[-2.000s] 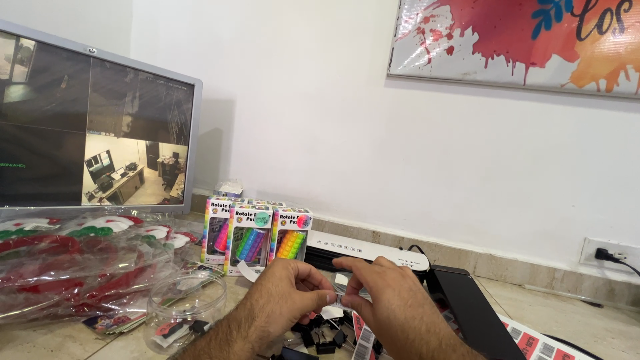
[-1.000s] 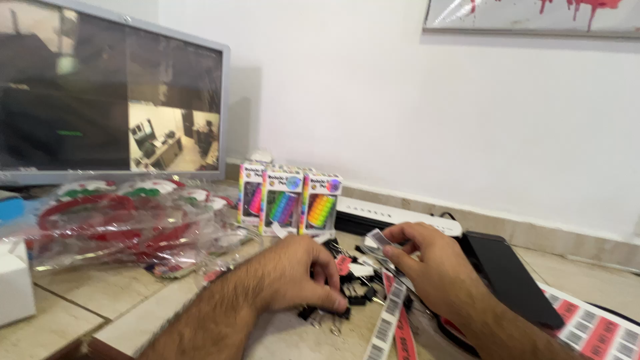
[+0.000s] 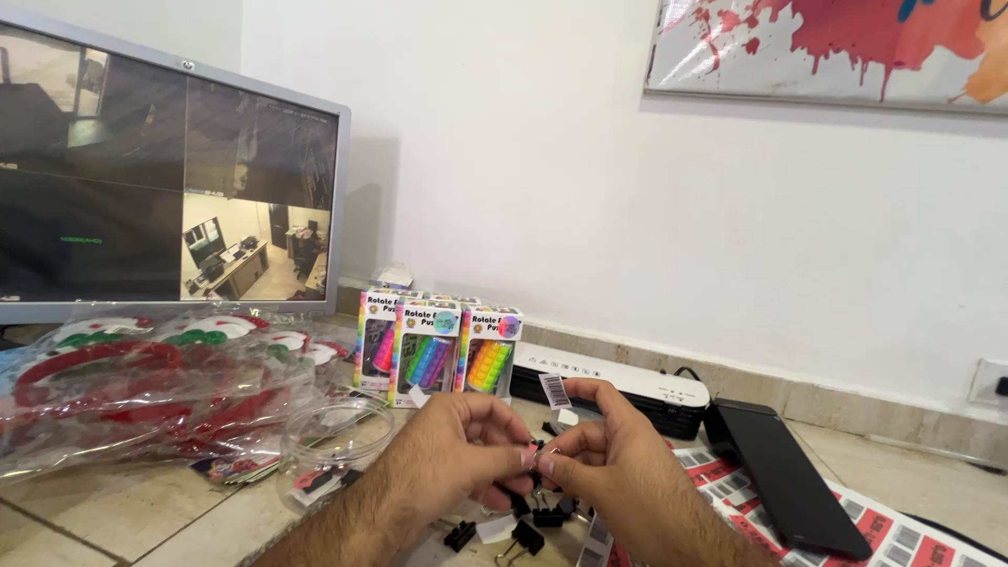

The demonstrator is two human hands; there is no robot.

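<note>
My left hand [image 3: 465, 449] and my right hand [image 3: 602, 453] meet over a heap of black binder clips [image 3: 549, 513]. Between their fingertips is a small binder clip [image 3: 537, 445] with wire handles, largely hidden by the fingers. A small barcode label [image 3: 554, 391] stands up at my right index finger. Loose clips and small white labels lie below my hands. Left of my left hand stands a round clear plastic container [image 3: 339, 433] with a few clips and labels in it.
Boxed rotating puzzles [image 3: 425, 354] stand behind my hands, beside a white-and-black laminator [image 3: 614, 378]. Red-and-white label sheets [image 3: 874, 524] lie right, partly under a black tray [image 3: 787, 472]. Bagged red headbands [image 3: 157, 386] lie left, before a monitor [image 3: 260, 181].
A second ago my hands were apart, the left down at the clips and the right higher with a label. Now they have come together around a clip.
</note>
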